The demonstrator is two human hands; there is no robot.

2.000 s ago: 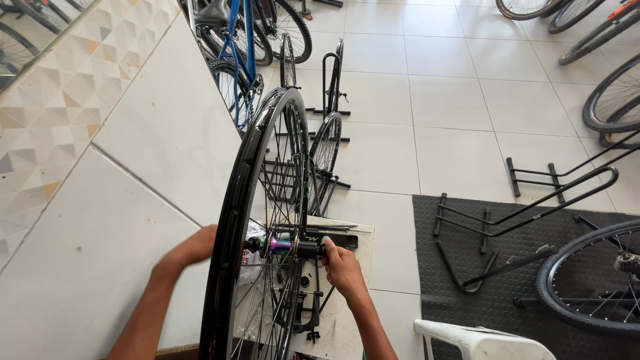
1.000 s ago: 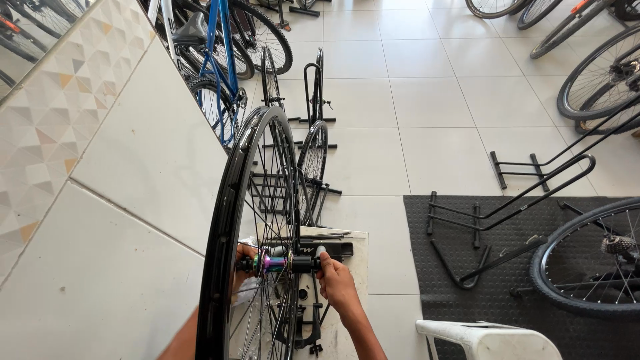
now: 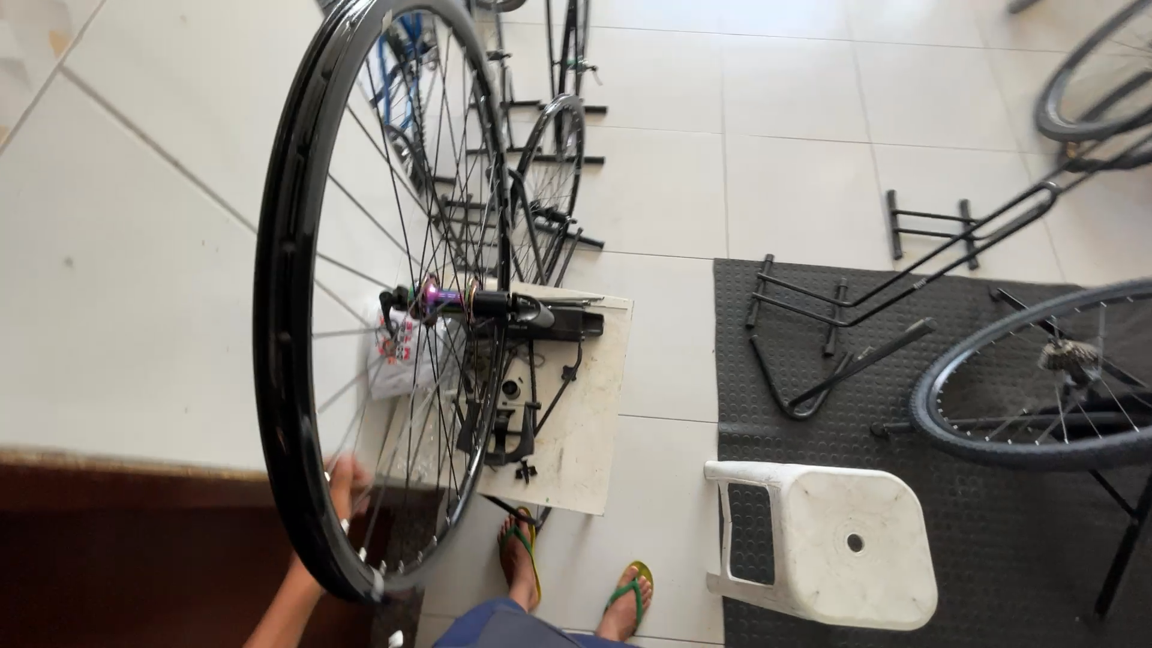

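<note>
A black bicycle wheel rim (image 3: 286, 333) stands upright, with black spokes running to a purple iridescent hub (image 3: 443, 295). The hub's right end meets a black truing stand (image 3: 565, 322) on a pale board. My left hand (image 3: 349, 481) is behind the lower spokes near the rim, blurred; whether it touches the rim or a spoke cannot be told. White pieces (image 3: 376, 576) lie along the bottom of the rim. My right hand is out of the frame. Beyond the hub lies a plastic bag (image 3: 400, 360) with red writing.
A white plastic stool (image 3: 859, 540) stands on a black rubber mat (image 3: 810, 427), at the lower right. A bicycle wheel with a cassette (image 3: 1071, 355) and black floor racks (image 3: 886, 292) are at the right. A light counter (image 3: 144, 270) spans the left; my feet in flip-flops (image 3: 627, 589) are below.
My right hand has left the hub end, where both earlier frames show it, and is out of view. My left hand has moved from near the hub to the lower rim. The view has tilted down.
</note>
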